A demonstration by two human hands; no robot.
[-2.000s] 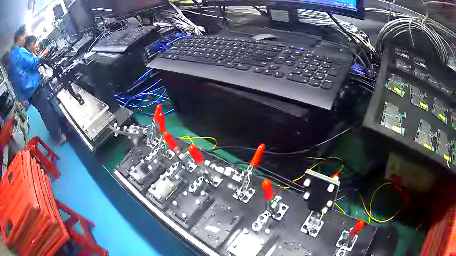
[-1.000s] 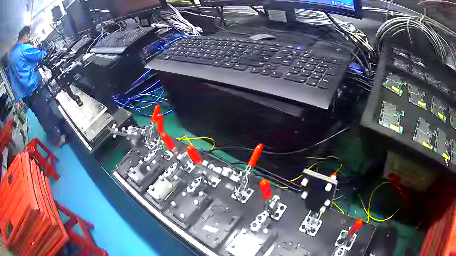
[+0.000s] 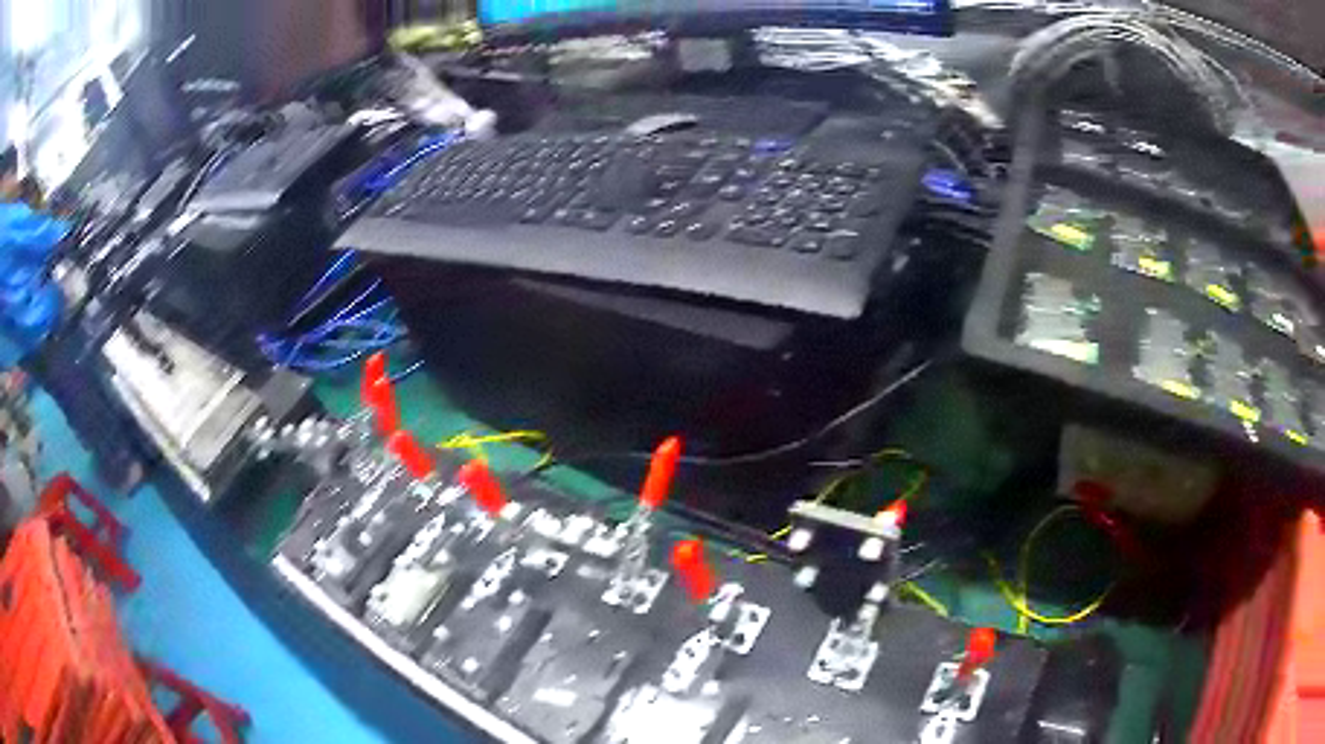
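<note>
Neither of my hands is in the picture. The long black test fixture [image 3: 545,640] lies along the bench edge, its lower end cut off by the frame. Several bright red toggle clamp handles [image 3: 660,472] stand or lean on silver linkages. One black clamp plate [image 3: 846,558] with white pads stands tilted up at the right part of the fixture. A pale part [image 3: 414,593] sits in a nest towards the left. The frame is blurred, so whether boards lie in the nests I cannot tell.
A black keyboard [image 3: 625,218] lies on a black box behind the fixture. A black foam tray [image 3: 995,327] holds rows of circuit boards at right. Orange-red trays [image 3: 1279,640] stand at the right edge, more [image 3: 58,640] at lower left. Yellow wires [image 3: 1049,589] loop behind. A person's blue sleeve [image 3: 26,276] shows far left.
The view has turned right, so the bench things shift left in the picture. More orange-red trays show at the right edge, and the person is now cut off at left.
</note>
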